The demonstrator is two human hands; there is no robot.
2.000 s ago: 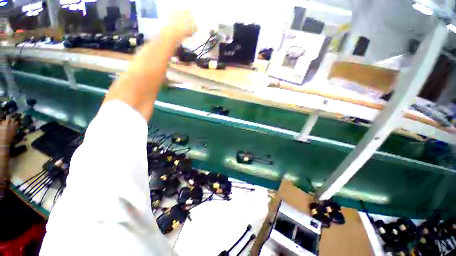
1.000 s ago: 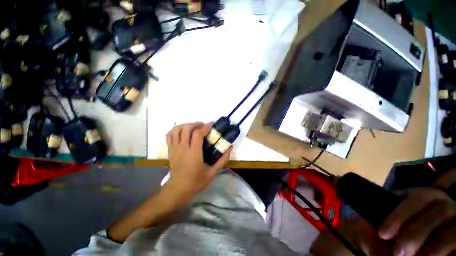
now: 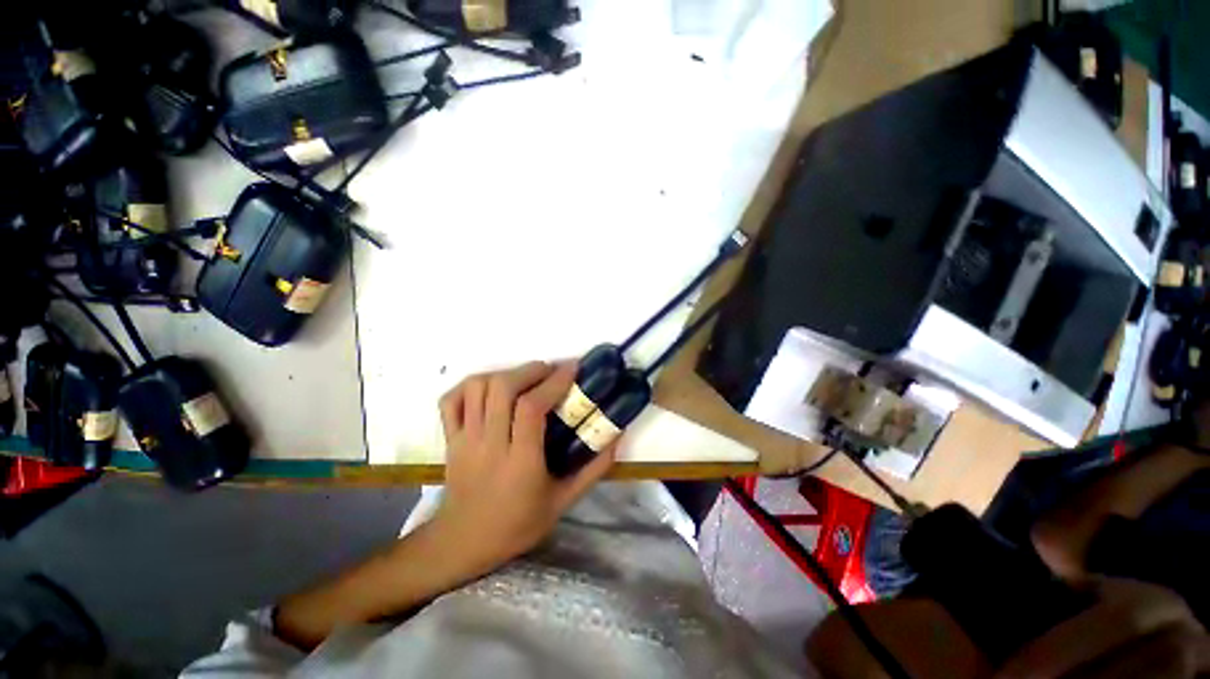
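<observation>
My left hand (image 3: pixel 504 451) holds a pair of small corded units (image 3: pixel 597 409) side by side at the bench edge; they are black with pale label bands. Their thin leads point up and right over the white sheet (image 3: pixel 531 239). At the lower right, a black electric screwdriver (image 3: pixel 975 564) has its thin bit at the shiny feeder outlet (image 3: pixel 869 411). My right hand (image 3: pixel 1108 623) is around its rear part, dark and partly hidden, so the fingers are unclear. The screw feeder (image 3: pixel 949 338) stands tilted in view, its open dark tray on top.
Larger black corded units (image 3: pixel 272 265) with yellowish labels are piled at the left, some near the bench edge. More black units stand at the far right. Cardboard (image 3: pixel 982 458) lies under the feeder. A red stool (image 3: pixel 836 531) and a black cord show below the bench.
The view has swung down from the line to the bench. Since one second ago, the screwdriver's bit has come to the feeder outlet. My left hand still holds the pair at the edge.
</observation>
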